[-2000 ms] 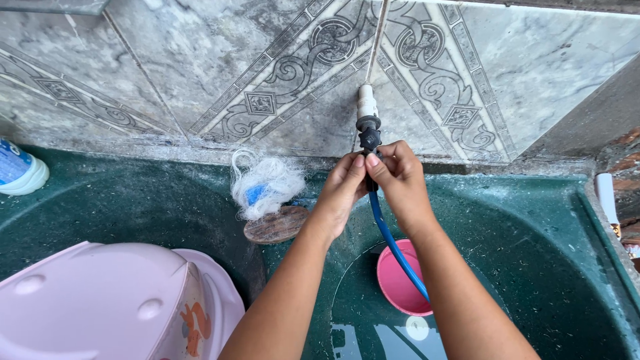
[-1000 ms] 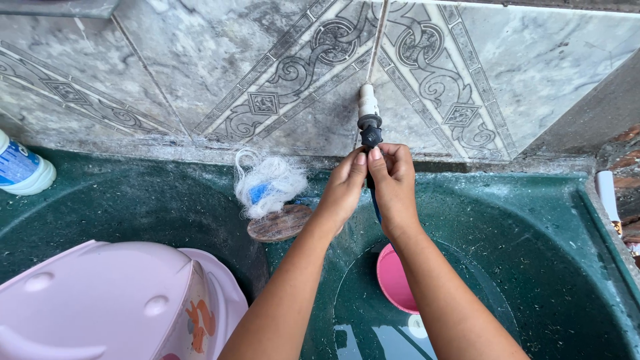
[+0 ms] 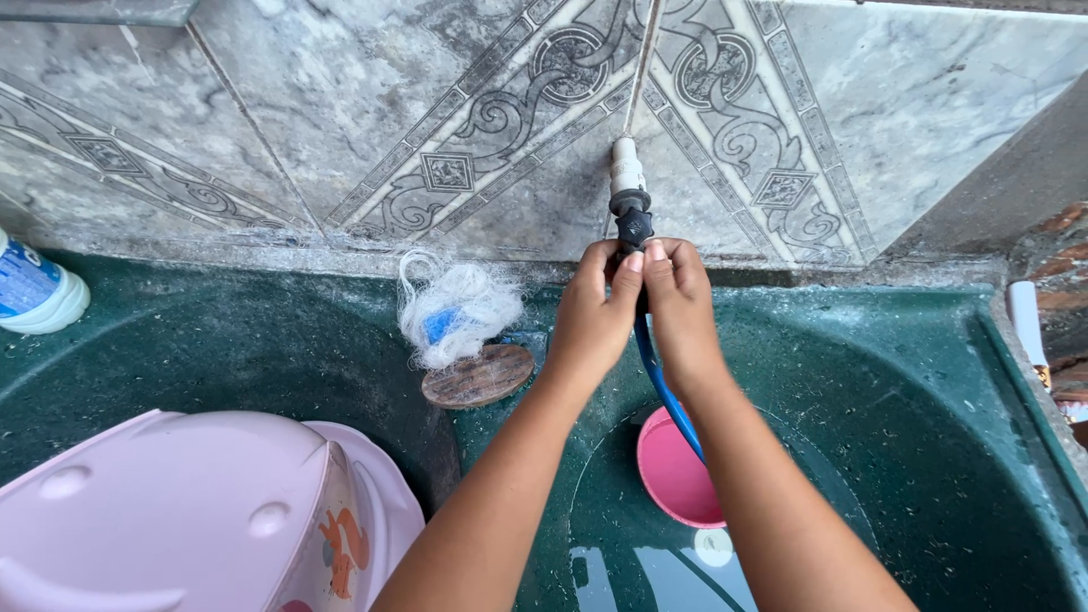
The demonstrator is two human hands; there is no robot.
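A black plastic tap (image 3: 634,226) sticks out of the tiled wall on a white pipe fitting (image 3: 627,166). Just under the tap's knob, my left hand (image 3: 597,302) and my right hand (image 3: 680,302) pinch the black end of a blue hose with thumbs and fingertips, side by side at the spout. The exact joint between hose and spout is hidden by the fingers. From there the blue hose (image 3: 653,361) runs down between my forearms, over a pink plastic bowl (image 3: 676,476) in the right basin, and passes behind my right forearm.
The green double basin (image 3: 858,374) holds water on its right side. On the divider lie a wooden oval piece (image 3: 478,376) and a white mesh scrubber (image 3: 463,314) with a blue bit. A pink plastic tub (image 3: 195,501) fills the left basin; a white bottle (image 3: 42,289) stands at the left rim.
Both hands stay at the tap. The blue hose below them shows plainly again; one second ago it was mostly hidden by my right hand and forearm.
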